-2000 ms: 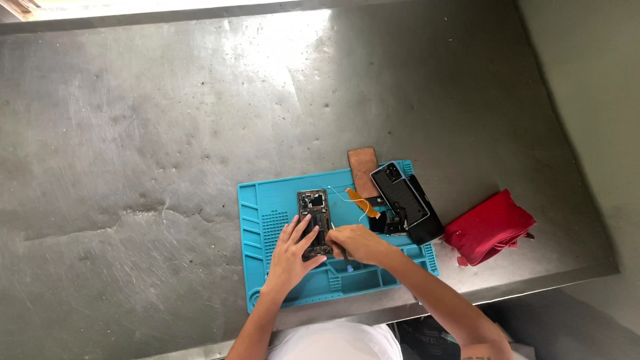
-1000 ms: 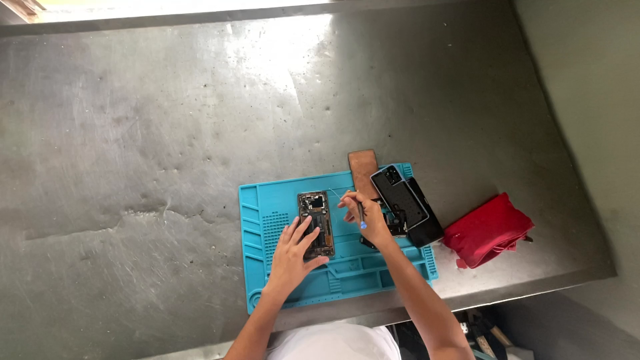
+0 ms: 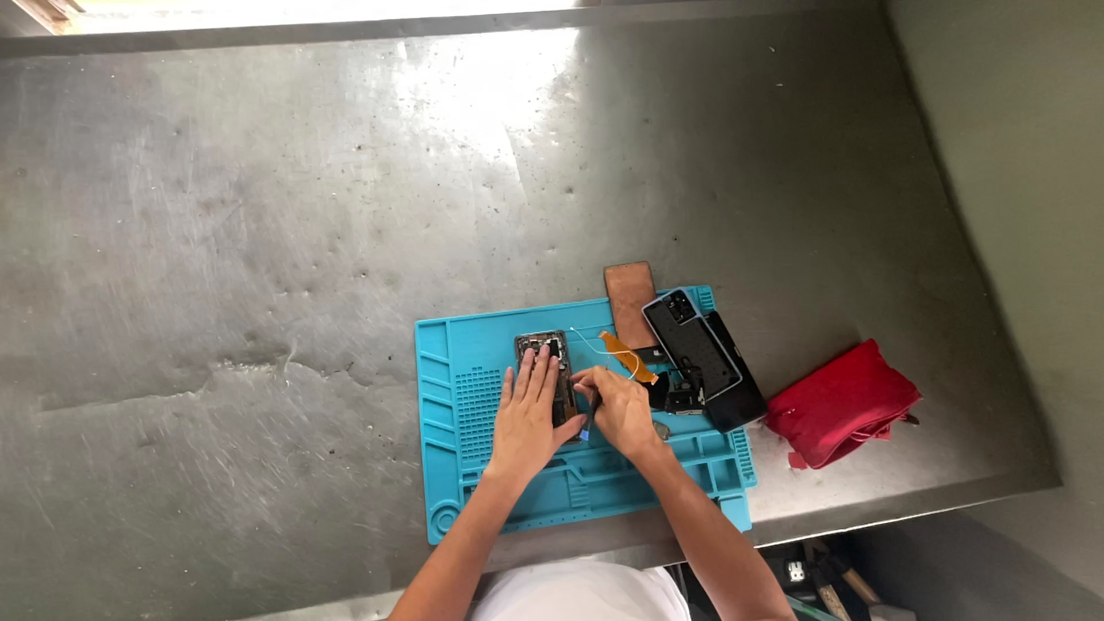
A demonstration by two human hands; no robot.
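An opened smartphone body [image 3: 561, 342] lies on a blue silicone repair mat [image 3: 517, 322], its inner parts exposed. My left hand [image 3: 529, 418] rests flat over it, fingers spread across its face and thumb at its lower right edge. Close to the phone's right edge, my right hand [image 3: 619, 410] grips a small, thin dark tool [image 3: 592, 412], whose kind I cannot tell. A small blue piece [image 3: 585, 435] shows by the phone's lower right corner. An orange flex cable [image 3: 623, 352] and a thin white wire [image 3: 595, 348] lie right of the phone.
A phone back cover with cameras [image 3: 699, 345] overlaps a black panel [image 3: 743, 405] on the mat's right side. A brown rectangular slab [image 3: 630, 297] crosses its top edge. The red fabric pouch [image 3: 841, 405] sits farther right on the metal table [image 3: 259, 216]. Tools with wooden handles [image 3: 858, 586] show below the table edge.
My right hand has moved from beside the orange cable, where it was a second ago, down and left to the phone's right edge. My left hand stays on the phone.
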